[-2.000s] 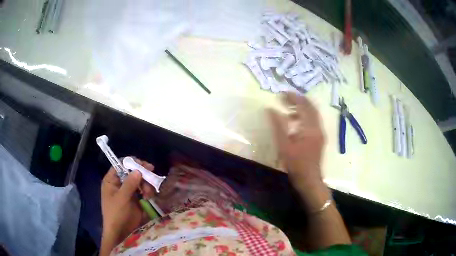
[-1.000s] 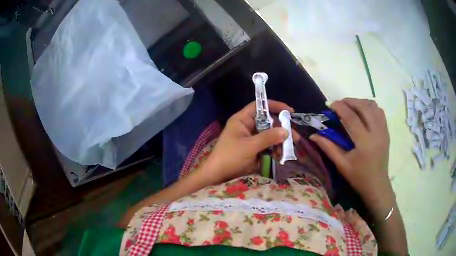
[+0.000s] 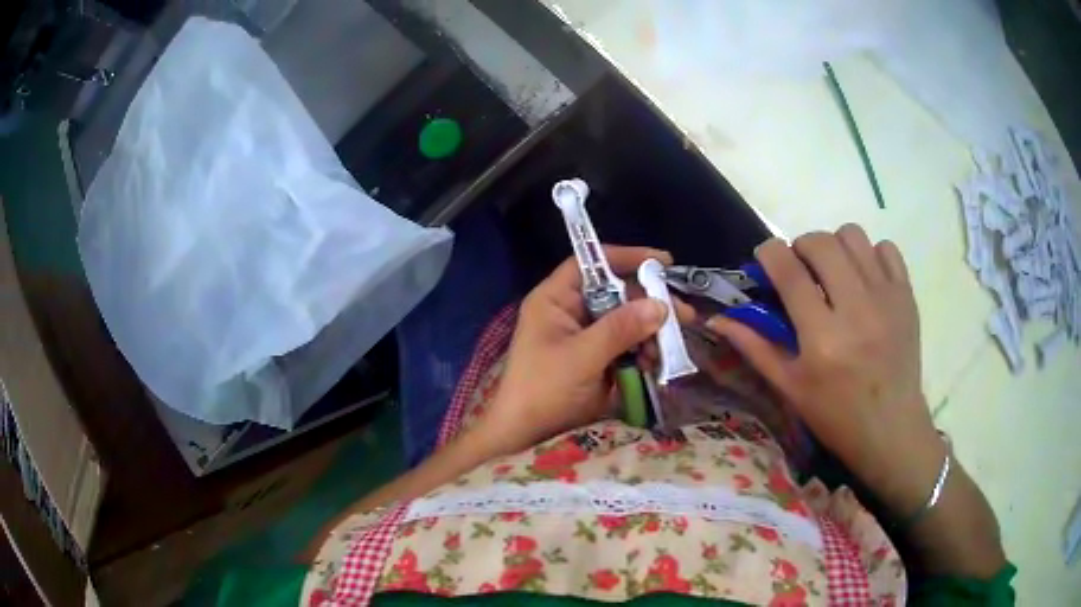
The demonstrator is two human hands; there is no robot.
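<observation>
My left hand (image 3: pixel 569 338) holds the inner frame (image 3: pixel 581 243), a slim grey-white skeleton with a round head pointing up and a green battery (image 3: pixel 632 395) at its lower end. The same hand pinches a small white plastic part (image 3: pixel 667 326) between thumb and fingers, beside the frame. My right hand (image 3: pixel 848 332) is closed around the blue handles of the side cutters (image 3: pixel 761 311). The cutters' metal jaws are at the rounded upper end of the white part. Whether they touch or grip it is too small to tell.
The pale worktable (image 3: pixel 771 142) is at the right, with a thin green rod (image 3: pixel 854 133) and a pile of small white plastic parts (image 3: pixel 1022 243). A white plastic bag (image 3: pixel 243 225) drapes over the machine at the left, near a green button (image 3: pixel 440 138). A carton (image 3: pixel 45 415) stands at the left edge.
Two seconds ago my right hand was empty over the table and the cutters lay there. My right hand has since taken them to the white part. The view has turned left.
</observation>
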